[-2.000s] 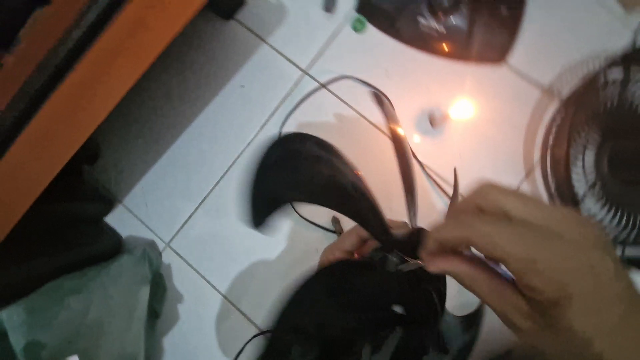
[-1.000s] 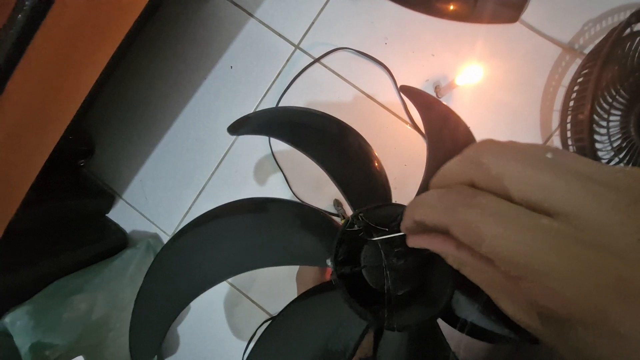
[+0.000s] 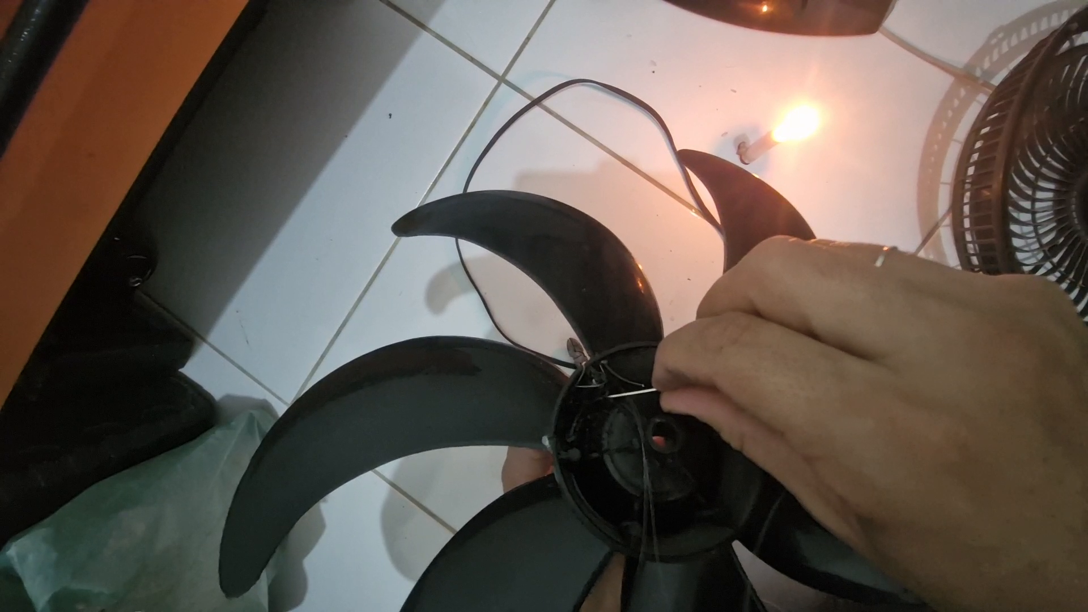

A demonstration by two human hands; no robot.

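Observation:
A black plastic fan blade assembly (image 3: 416, 387) fills the lower middle, the hollow back of its hub toward me. My right hand (image 3: 884, 382) pinches a thin shiny needle-like piece (image 3: 633, 393) between thumb and forefinger over the upper part of the hub. Fine thread (image 3: 648, 484) runs down across the hub's inside. Mostly hidden behind the blades, my left hand (image 3: 527, 467) shows only bits of fingers beside and below the hub; it appears to support the assembly from behind. A small metallic piece (image 3: 578, 350) sticks out at the hub's upper rim.
A lit candle (image 3: 761, 146) stands on the white tiled floor beyond the blades. Its neighbour at the right is a black fan grille (image 3: 1003, 170). A dark cable (image 3: 484, 157) loops behind the blades. A greenish plastic bag (image 3: 161, 518) lies lower left, below an orange panel (image 3: 110, 144).
The blade assembly has turned from a blurred, tilted pose so its hub interior faces me. My right hand stays at the hub, and the thin shiny piece now shows plainly.

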